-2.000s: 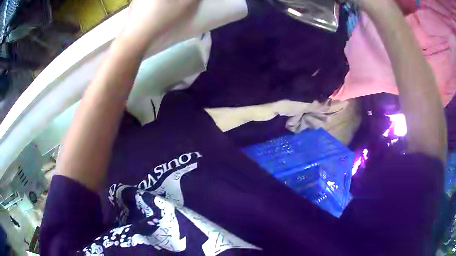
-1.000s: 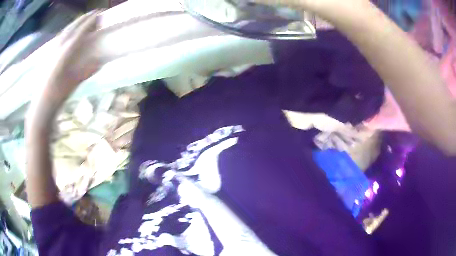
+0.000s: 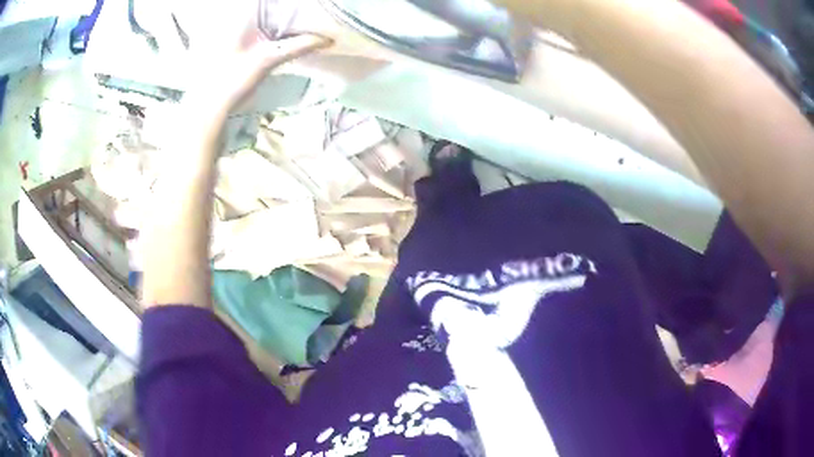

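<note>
A shiny metal iron point(image 3: 473, 49) lies at the top centre on the pale ironing board point(image 3: 464, 107), its handle out of view. My right forearm reaches over the board at the upper right; my right hand is cut off by the top edge. My left hand point(image 3: 259, 58) is at the upper left, left of the iron, over the board's pale surface. One finger or thumb stretches toward the iron; the rest is lost in glare, so whether it holds cloth is hidden.
A heap of beige pieces point(image 3: 294, 192) lies below the board, with green cloth point(image 3: 281, 312) at its lower side. A pale frame point(image 3: 76, 259) stands at the left. Pink cloth point(image 3: 750, 366) shows at the lower right.
The view has swung left, showing more of the beige heap and green cloth; the blue basket has left view. The iron came into fuller view and my left hand now lies closer to it.
</note>
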